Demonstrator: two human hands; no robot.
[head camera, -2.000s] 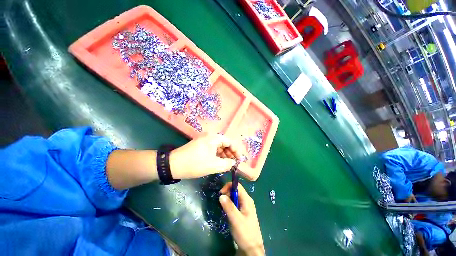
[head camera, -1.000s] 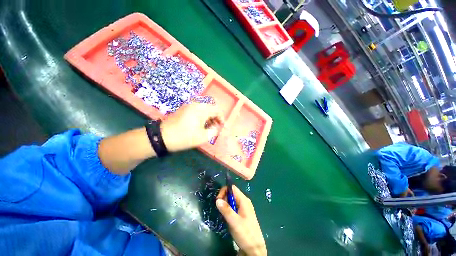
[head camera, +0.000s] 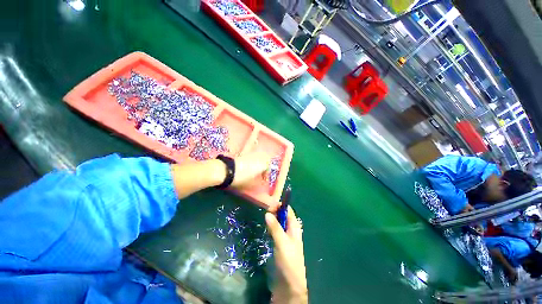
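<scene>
The salmon-orange parts tray (head camera: 101, 74) lies on the green table. Small silver parts (head camera: 172, 113) are heaped in its far-left sections, and a few lie in the right end section. My left hand (head camera: 255, 168), with a black wristband, is over the right end section, fingers low near the few parts. Its fingertips are blurred, so I cannot tell if it holds a part. My right hand (head camera: 289, 252) is below the tray's right end, closed on the blue-handled cutters (head camera: 283, 217), dark jaws pointing up near the tray rim.
Thin bright scraps (head camera: 235, 237) lie below the tray. Across the table are a redder tray (head camera: 285, 70), a white card (head camera: 312, 113) and blue pliers (head camera: 350, 126). Red stools (head camera: 365, 87) stand beyond. A person in blue (head camera: 448, 178) works at the right near heaped silver parts (head camera: 429, 200).
My left hand has moved from the cutter jaws, across the tray's middle, to the right end section. My right hand still holds the cutters. The view has shifted, showing more of the far tray.
</scene>
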